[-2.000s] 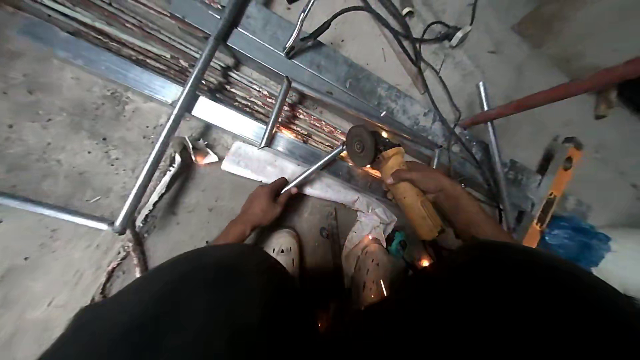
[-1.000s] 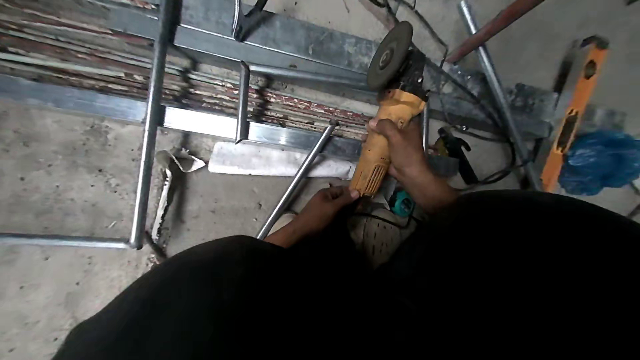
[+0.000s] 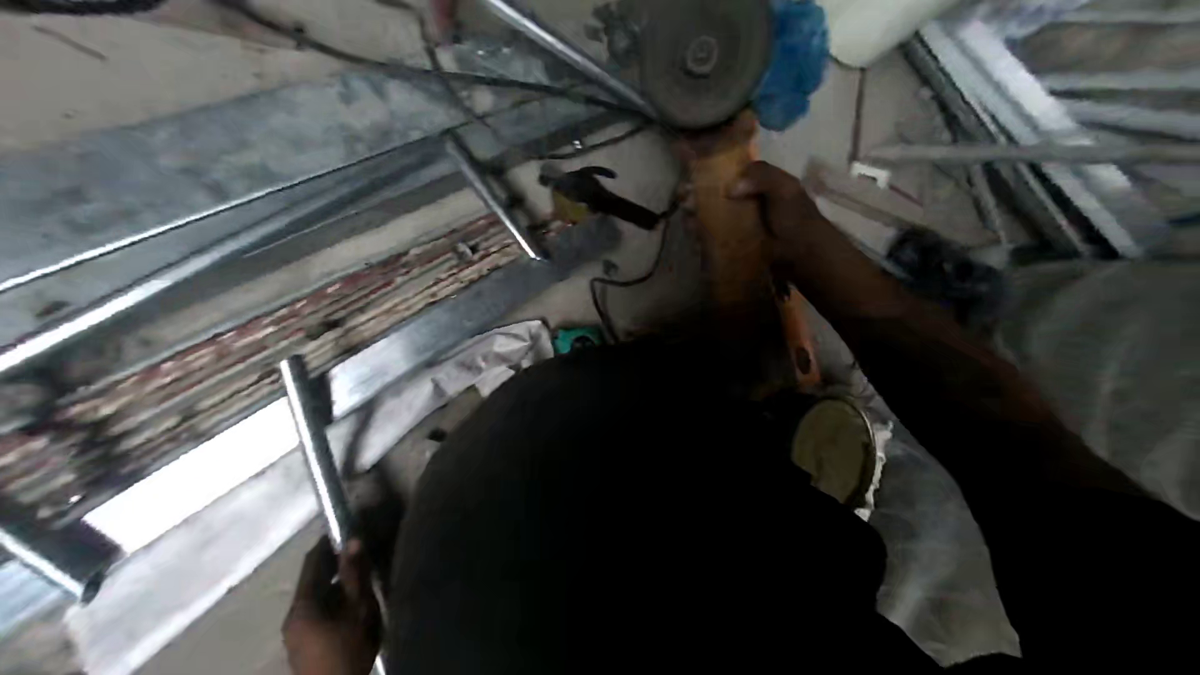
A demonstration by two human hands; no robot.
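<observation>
My right hand (image 3: 783, 211) is closed around the yellow body of an angle grinder (image 3: 727, 206), whose round disc points away from me at the top of the view. Down at the lower left, my left hand (image 3: 333, 609) grips a shiny metal tube (image 3: 317, 450) that slants up and away. A white cloth or sheet strip (image 3: 216, 553) lies beneath the tube. My dark-clothed leg hides the middle of the view, and the grinder's lower end is in shadow.
Long metal profiles (image 3: 356, 211) and rusty bars (image 3: 281, 319) lie across the left. A welding electrode holder or clamp (image 3: 600, 195) sits near black cables. Beyond are a blue plastic bag (image 3: 792, 66), an orange spirit level (image 3: 797, 337), a round can (image 3: 834, 450) and a metal frame (image 3: 1022, 131).
The view has swung far to the right. The grinder has moved away from the tube, and the earlier sparks no longer show. My left hand, beside the grinder's rear one second ago, now holds the tube.
</observation>
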